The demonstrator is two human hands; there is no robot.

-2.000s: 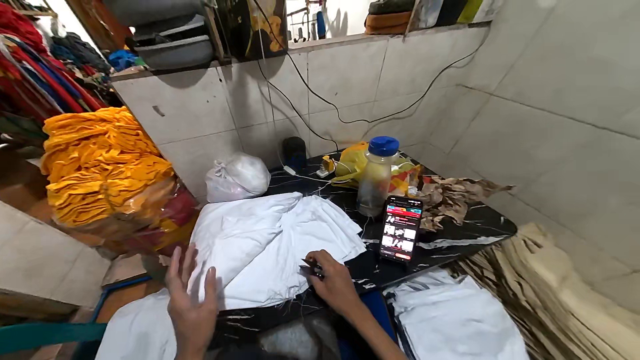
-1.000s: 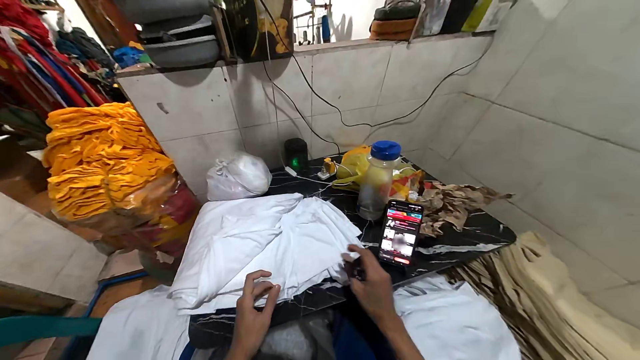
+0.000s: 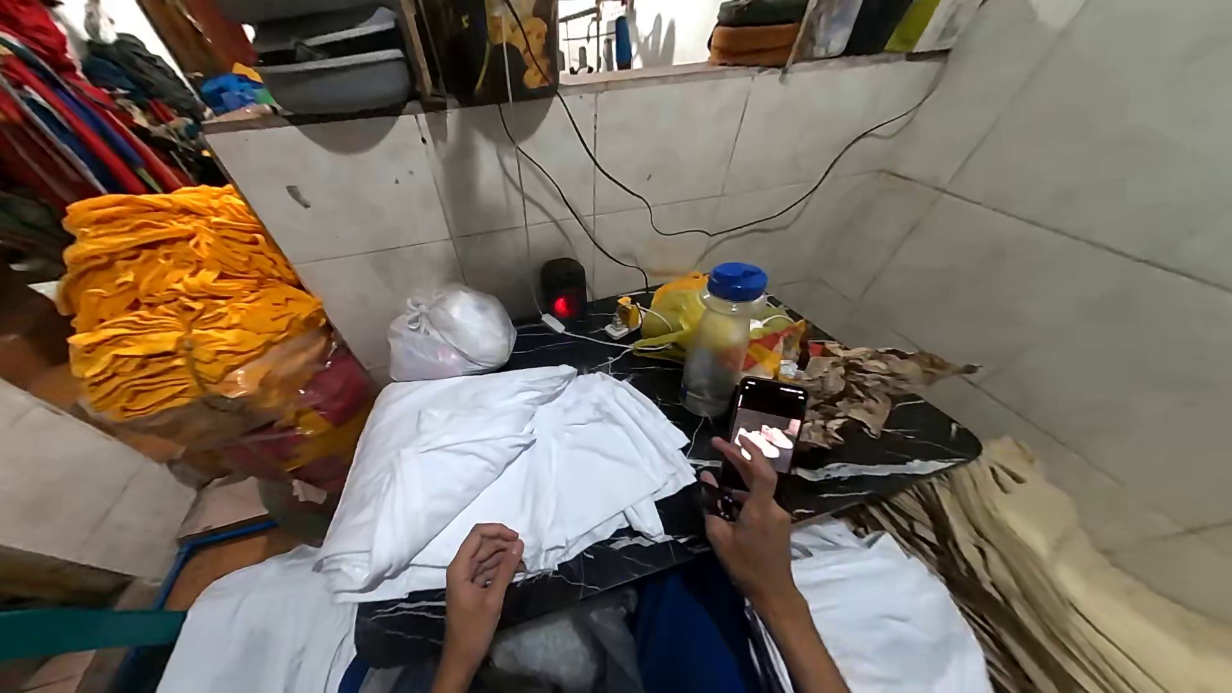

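White folded cloth [image 3: 500, 462] lies spread over the left part of a black marbled table [image 3: 616, 573]. My left hand [image 3: 484, 582] rests at the cloth's front edge, fingers curled, with nothing seen in it. My right hand [image 3: 756, 525] is at a smartphone [image 3: 767, 423] that leans against a clear plastic bottle with a blue lid [image 3: 717, 342]; a finger reaches the lower part of its lit screen. A small dark object [image 3: 720, 500] is held in the same hand, between thumb and palm; its kind cannot be told.
Behind the cloth stand a knotted white plastic bag [image 3: 452, 332] and a black device with a red light [image 3: 564, 289]. Crumpled brown paper [image 3: 861, 385] lies right of the phone. Orange cloth bundles [image 3: 188, 298] are stacked left. More white cloth [image 3: 885, 616] lies below the table's right front edge.
My right hand has moved from the cloth's right edge to the phone, whose screen picture has changed. The black device's light has gone from green to red. My left hand stays near the front edge.
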